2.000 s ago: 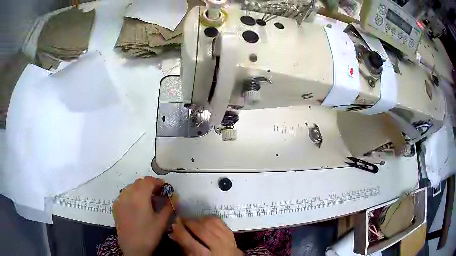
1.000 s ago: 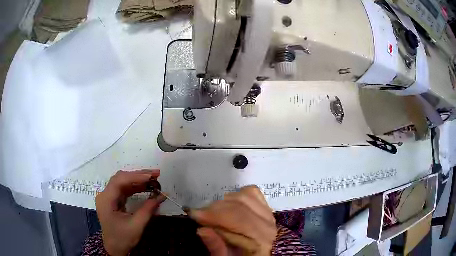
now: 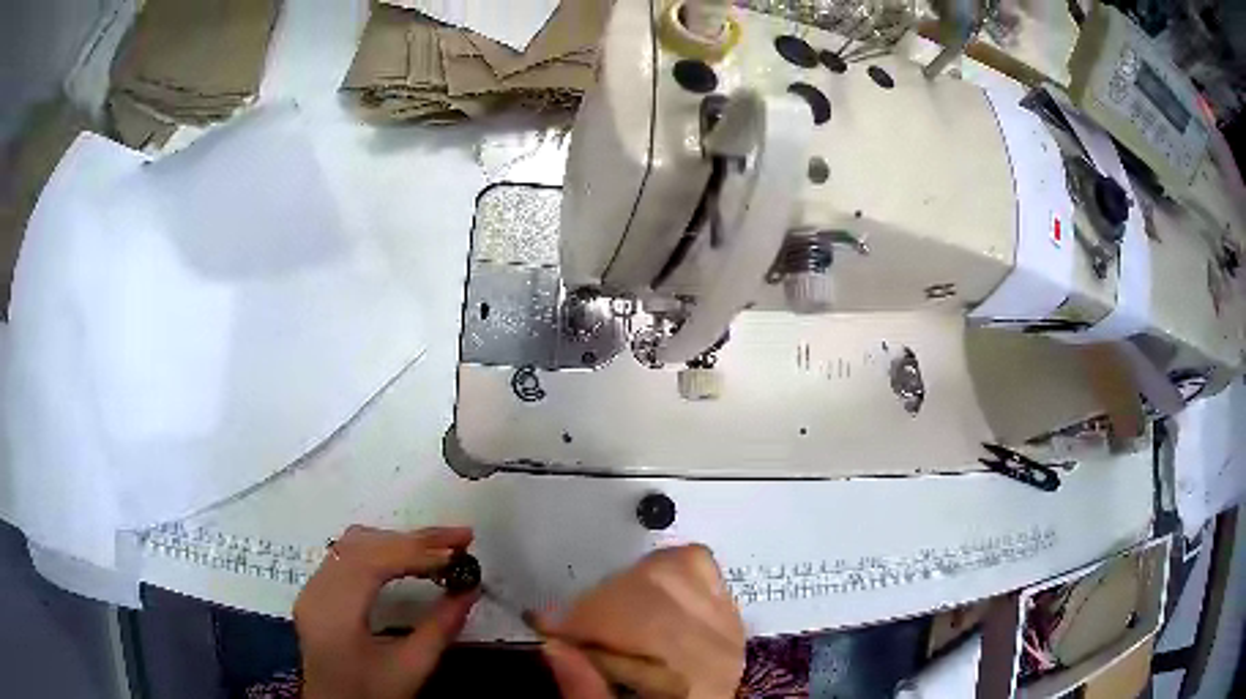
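Observation:
My left hand (image 3: 383, 615) is at the table's front edge and holds a small dark round bobbin case (image 3: 462, 572) between thumb and fingertips. My right hand (image 3: 649, 628) is to its right and grips the light wooden handle of a small screwdriver or awl (image 3: 626, 665). Its thin metal shaft points left at the bobbin case; whether the tip touches it is too blurred to tell. A dark bobbin (image 3: 656, 511) lies on the table between the hands and the machine bed.
The cream sewing machine (image 3: 875, 219) stands behind. White fabric (image 3: 205, 369) lies left, with khaki stacks (image 3: 191, 62) behind it. Black thread snips (image 3: 1021, 467) lie right of the bed. An open box (image 3: 1159, 601) with khaki pieces is at lower right.
The view has shifted. Since the earliest frame my right hand has moved away from my left hand, and the tool now lies at a flatter angle. Both hands keep their hold.

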